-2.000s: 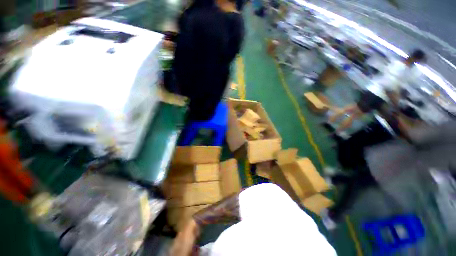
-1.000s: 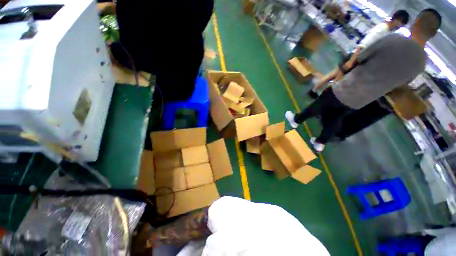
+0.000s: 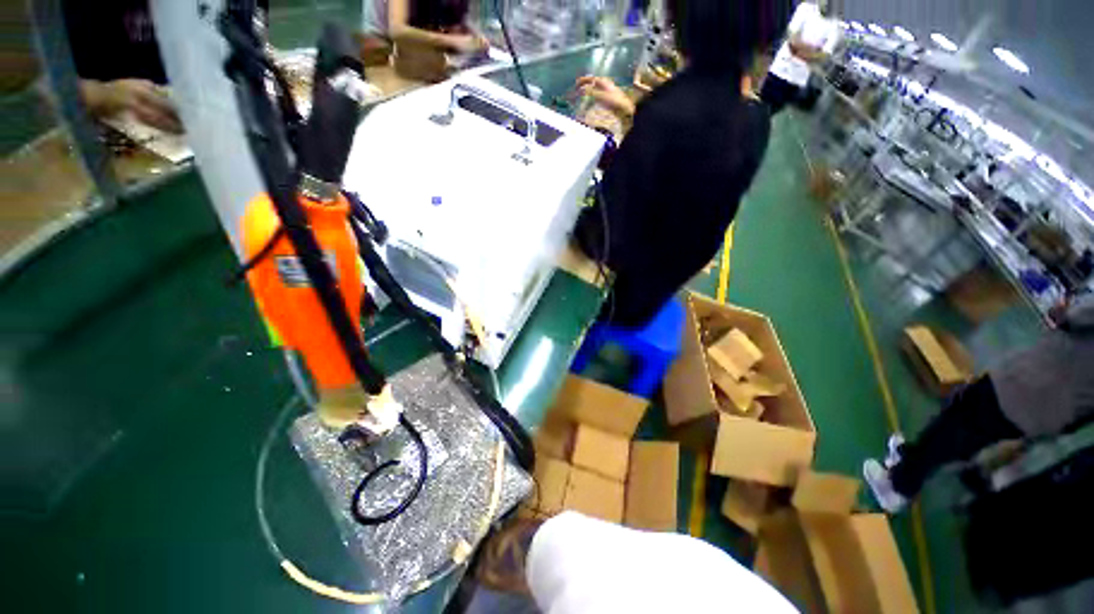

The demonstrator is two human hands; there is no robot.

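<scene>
An orange-bodied screwdriver (image 3: 300, 300) with black cables hangs slanting at left centre. Below it, a clear bag of silvery grey screws (image 3: 414, 498) lies on the dark green belt (image 3: 120, 408). A thin whitish hose (image 3: 264, 480) loops around the bag, and a thin black cord curls over it. A white box (image 3: 480, 204) with a top handle stands behind the screwdriver. My white right sleeve and a patterned forearm stretch in at the bottom centre, by the bag's right corner. My right hand itself does not show. My left hand is out of the picture.
A person in black (image 3: 684, 180) sits on a blue stool (image 3: 642, 348) beyond the box. Open cartons (image 3: 768, 444) stand on the green floor at right. Other people's hands show across the belt, top left. A person in grey (image 3: 1044, 372) is at the right edge.
The view has swung left, so the orange screwdriver and more belt now show, and the box and cartons sit further right. The person in grey is now at the right edge.
</scene>
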